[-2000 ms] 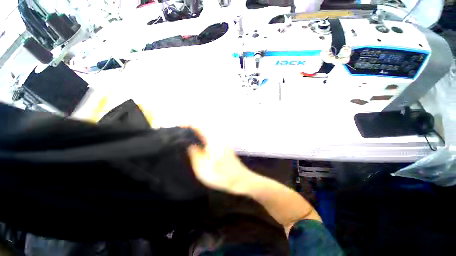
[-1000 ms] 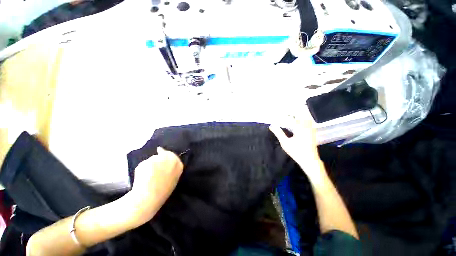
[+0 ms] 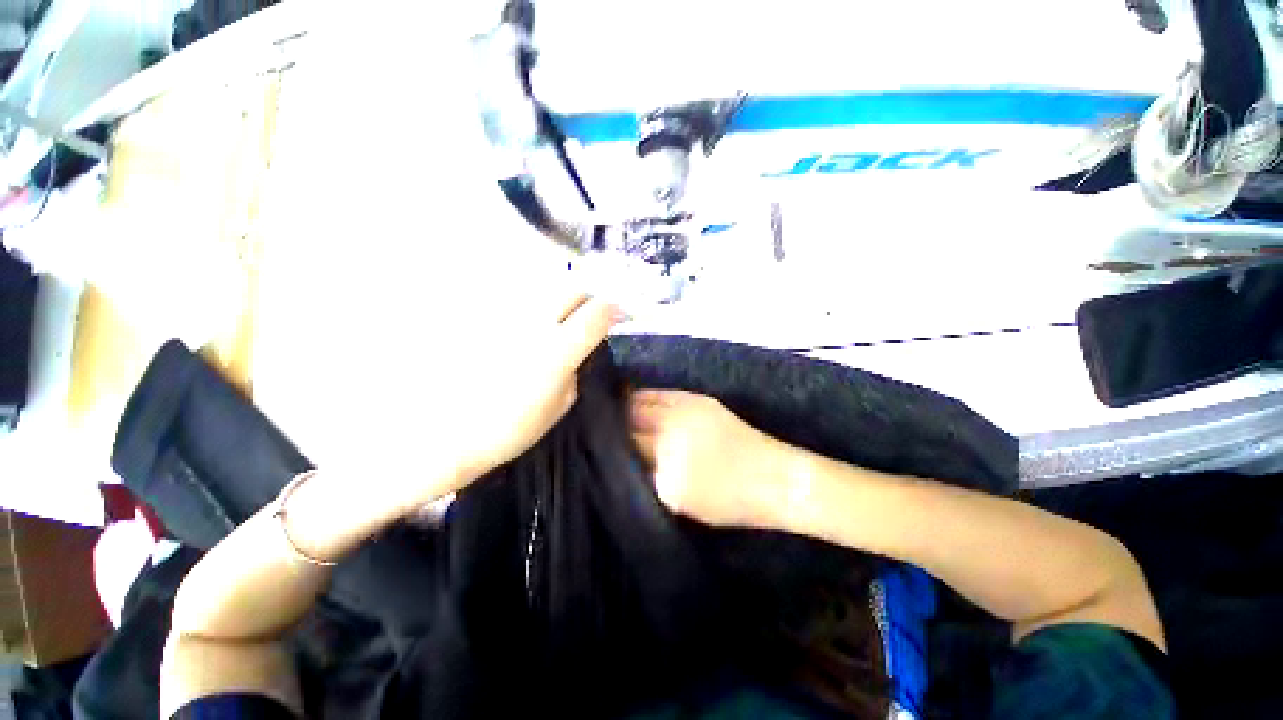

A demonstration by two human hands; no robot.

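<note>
Black cloth of a garment (image 3: 563, 563) hangs from the table's front edge into my lap, with a short thin white line on it. A nubby dark panel (image 3: 844, 415) curves along the table edge to the right. My left hand (image 3: 542, 380) grips the gathered cloth just in front of the needle area (image 3: 661, 246). My right hand (image 3: 704, 457) is closed on the cloth just right of it; its fingertips are partly hidden in the folds. The white sewing machine (image 3: 872, 134) with a blue stripe stands behind my hands.
A flat black device (image 3: 1175, 338) lies on the table (image 3: 408, 211) at the right. A cream thread bundle (image 3: 1196, 148) hangs on the machine. A folded black piece (image 3: 204, 443) lies at the left front edge. A brown box (image 3: 54, 584) is at far left.
The view has moved closer to the needle area. My right hand has moved in from the panel's right corner to beside my left hand. The cloth, spread before, is now bunched between them.
</note>
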